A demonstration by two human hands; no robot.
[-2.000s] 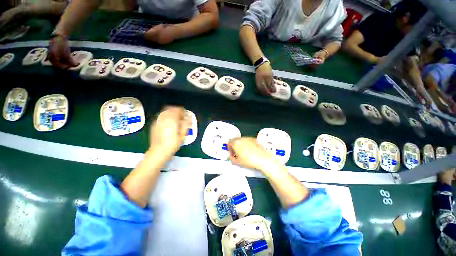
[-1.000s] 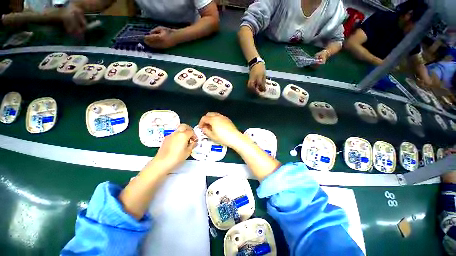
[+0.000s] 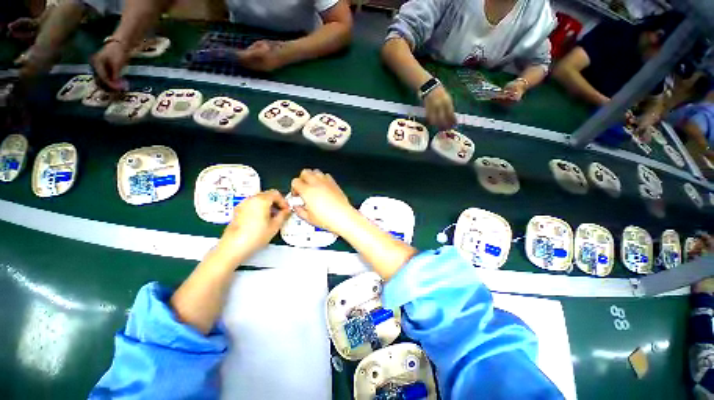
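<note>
My left hand (image 3: 257, 221) and my right hand (image 3: 319, 201) meet over a cream housing half (image 3: 307, 234) on the near lane of the belt. Their fingertips pinch a small whitish part (image 3: 295, 201) at the shell's upper left edge; the fingers hide what it is. The shell lies open side up and is partly covered by my right hand. Another cream shell (image 3: 227, 192) with a blue block lies just left, partly behind my left hand. A further shell (image 3: 388, 219) lies to the right, partly behind my right forearm.
Two shells with boards (image 3: 362, 316) lie on the bench between my forearms, beside a white sheet (image 3: 275, 336). A pale rail (image 3: 149, 244) edges the belt (image 3: 258, 148). Cream faceplates (image 3: 284, 116) line the far lane, where people's hands work. A tan piece (image 3: 639, 362) lies right.
My hands have come together from separate shells and moved slightly left with the one shell. The near-lane shells have shifted left. Across the belt, a person's hand has moved right to another faceplate.
</note>
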